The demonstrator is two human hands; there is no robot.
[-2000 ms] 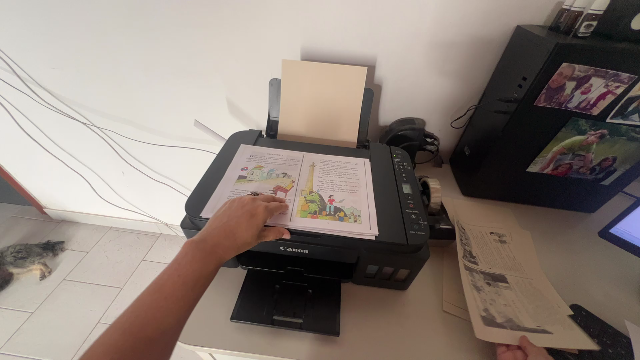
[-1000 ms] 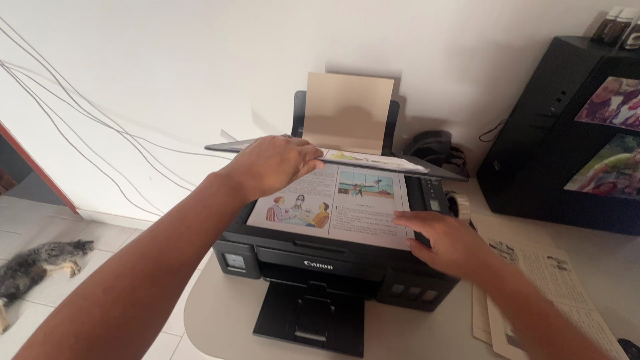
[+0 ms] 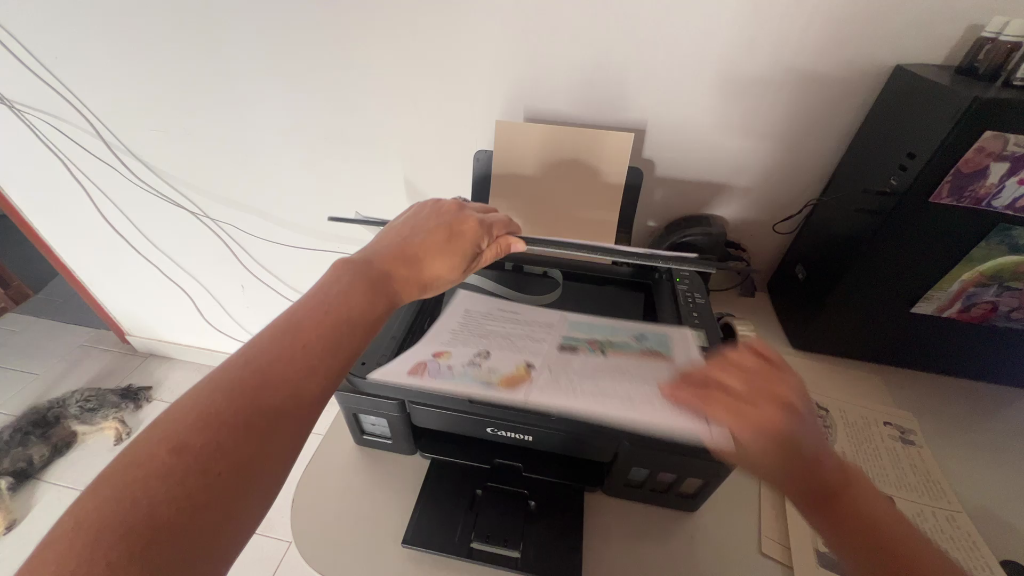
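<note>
My left hand (image 3: 448,244) grips the front edge of the raised scanner lid (image 3: 616,254) of a black Canon printer (image 3: 512,432). A white sheet lies on top of the lid, seen almost edge-on. Blurred by motion, my right hand (image 3: 744,408) holds the right edge of a printed sheet (image 3: 544,356) with coloured pictures, which is tilted over the scanner glass (image 3: 608,300). Beige paper (image 3: 564,176) stands in the rear feed. The output tray (image 3: 496,520) is pulled out at the front.
Printed pages (image 3: 888,448) lie on the table (image 3: 344,512) to the right. Behind them stands a black cabinet (image 3: 864,216) with photos and small bottles (image 3: 992,52). Cables (image 3: 136,176) hang along the wall at left. A cat (image 3: 64,424) lies on the tiled floor.
Two seconds ago the lid was down with my left hand on the sheets upon it; now it is raised. The printed sheet has been lifted off the glass by my right hand, which earlier held the side pages.
</note>
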